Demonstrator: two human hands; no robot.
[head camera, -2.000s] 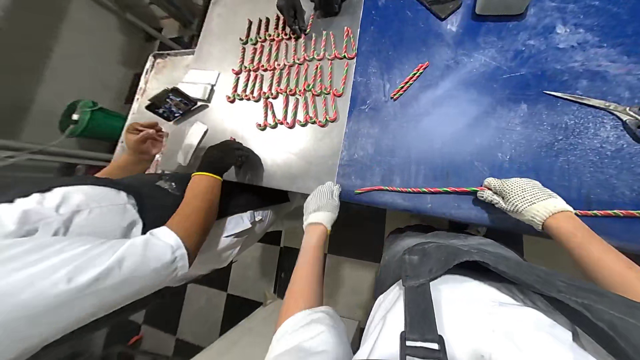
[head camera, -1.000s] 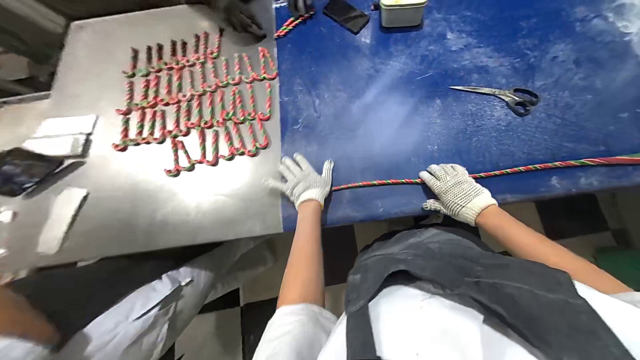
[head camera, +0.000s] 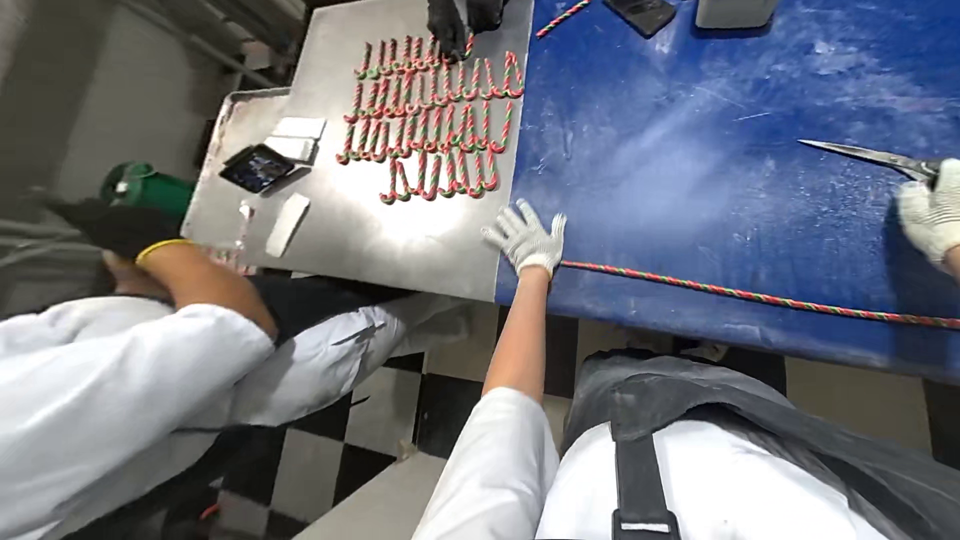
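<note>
My left hand (head camera: 529, 238), in a white knitted glove, lies with fingers spread over the left end of a long twisted candy rope (head camera: 720, 289) in red, green and white, where the blue work surface meets the steel table. The rope runs along the near edge and out of view at the right. My right hand (head camera: 930, 210), gloved alike, is at the right edge of the view, at the handles of a pair of scissors (head camera: 870, 155) whose blades point left; its fingers are partly cut off by the frame. Several small candy canes (head camera: 450, 127) lie in rows on the steel table.
A co-worker's black-gloved hands (head camera: 457, 26) are over the top row of canes. Another person stands close at my left, an arm (head camera: 210, 277) reaching out. A phone (head camera: 259, 168) and a white strip (head camera: 287, 225) lie on the steel table (head camera: 352, 255). A dark device (head camera: 643, 13) and a container (head camera: 735, 11) stand farther back.
My right hand has left the rope and moved right, to the scissors' handles. My left hand remains at the rope's left end. The view has swung about between frames.
</note>
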